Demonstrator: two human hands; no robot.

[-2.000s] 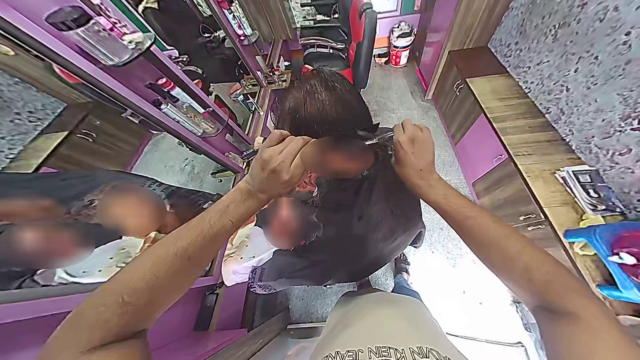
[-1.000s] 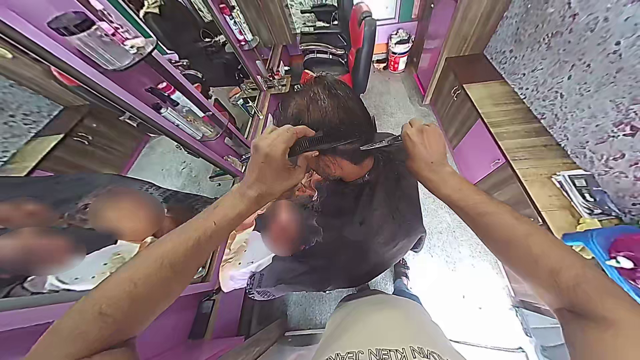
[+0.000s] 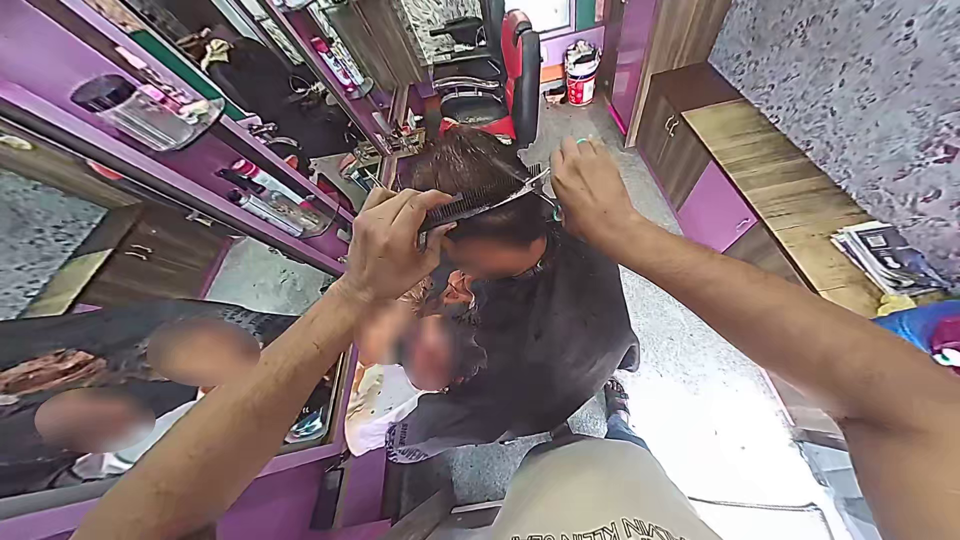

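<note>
A black hair comb lies across the dark hair of a seated person, teeth upward. My left hand grips its left end between thumb and fingers. In my right hand is a pair of hairdressing scissors, with fingers through the rings. The blades run along the comb near its right end; whether they are spread is unclear. A black barber's cape covers the person's shoulders and body.
A mirror and purple shelving with bottles stand at left. Beyond the person are a red and black salon chair and a white and red bucket. At right, a wooden counter bears newspapers.
The scissors, apart from the comb's right end one second ago, now lie along it. Both hands have shifted slightly, and the comb now spans more of the hair.
</note>
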